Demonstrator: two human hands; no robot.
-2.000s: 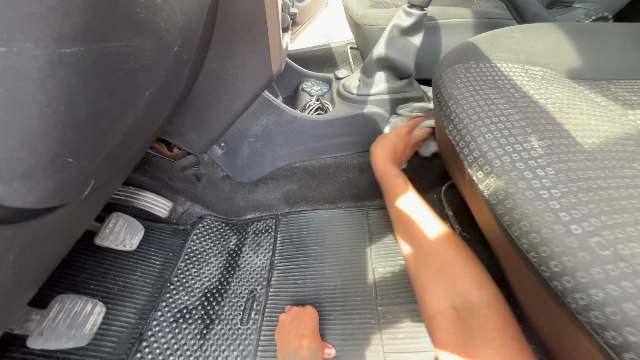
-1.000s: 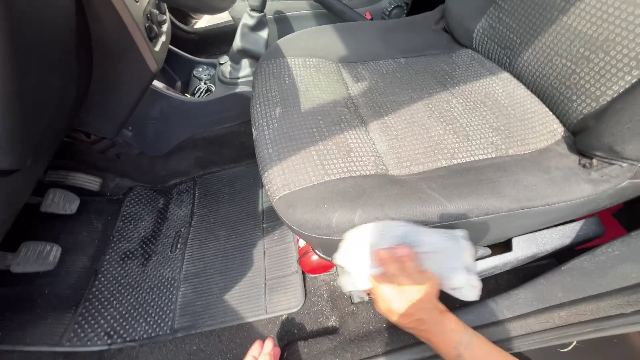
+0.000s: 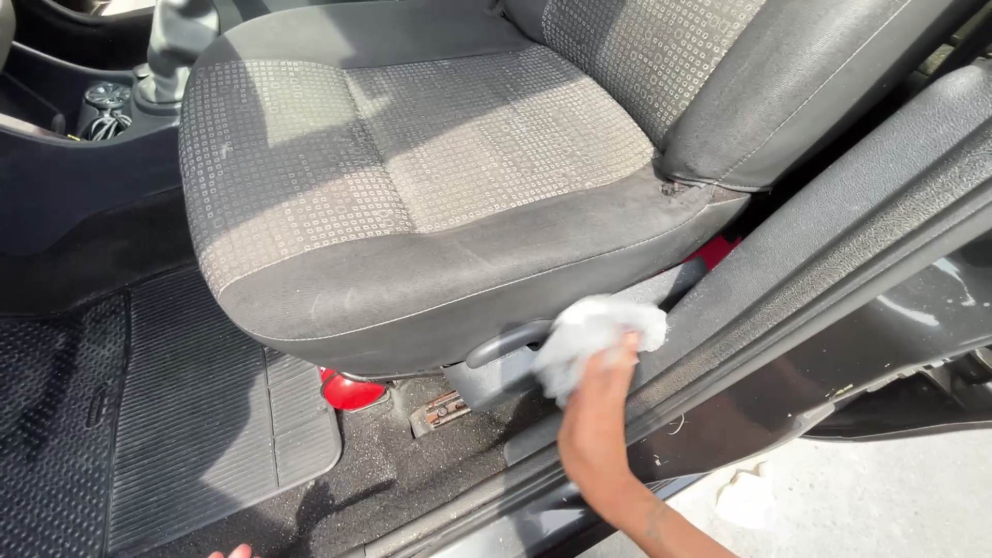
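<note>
My right hand (image 3: 601,407) is closed on a white cloth (image 3: 593,341), which is blurred and lies against the grey plastic side trim (image 3: 496,377) of the car seat. A dark seat lever (image 3: 508,343) is just left of the cloth. Patterned grey fabric covers the seat cushion (image 3: 465,147). Of my left hand (image 3: 232,552), only the fingertips show at the bottom edge, above the carpet; whether it holds anything is hidden.
A black rubber floor mat (image 3: 194,418) lies at left. Under the seat front are a red object (image 3: 354,391) and a metal seat rail (image 3: 442,411). The door sill (image 3: 744,356) runs diagonally at right. A gear lever boot (image 3: 174,46) stands at upper left.
My right hand, with the cloth, has gone from beside the gear lever boot to the seat's front corner, then back along its side. The view has swung right toward the seat and sill.
</note>
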